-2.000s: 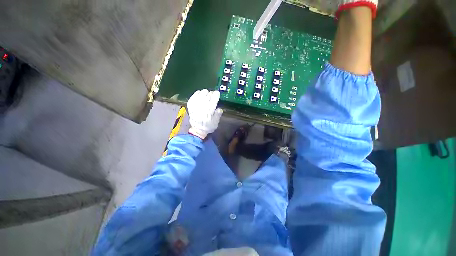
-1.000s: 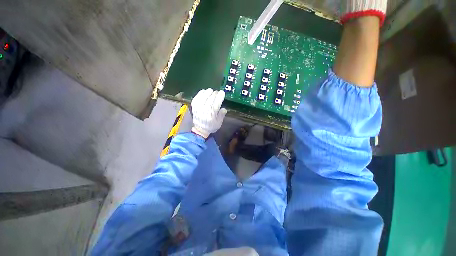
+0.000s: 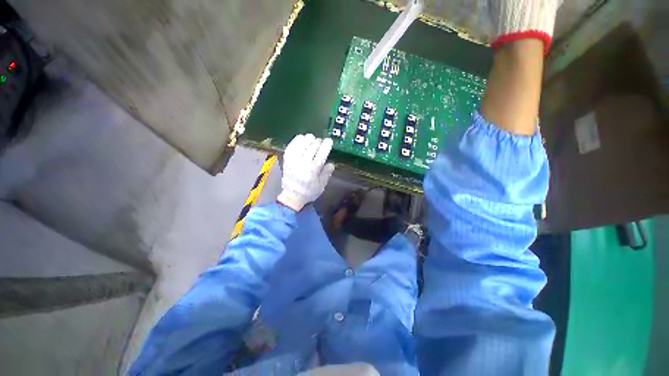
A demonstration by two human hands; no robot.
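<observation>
A green printed circuit board (image 3: pixel 433 95) lies flat on the dark green booth mat (image 3: pixel 308 66), with black-and-white blocks in a grid at its left. My left hand (image 3: pixel 305 170), in a white knitted glove, has its fingers at the board's near left corner, by the booth's front edge. A pale tapered nozzle (image 3: pixel 394 40) comes down from the top, its tip over the board's upper left part. My right hand (image 3: pixel 525 16), in a white glove with a red cuff edge, is cut off by the top edge; its fingers are hidden. My right sleeve covers the board's right end.
The grey booth wall (image 3: pixel 169 66) stands at the left, its edge crusted yellowish-white. A brown cardboard panel (image 3: pixel 609 161) with a white label is at the right. Below it, a black object (image 3: pixel 632 235) lies on the bright green bench mat (image 3: pixel 609 301). Yellow-black tape (image 3: pixel 253 197) marks the floor.
The nozzle tip has moved left over the board, from right of the upper left corner to nearer it. The whole view has shifted slightly. My left hand stays at the board's corner.
</observation>
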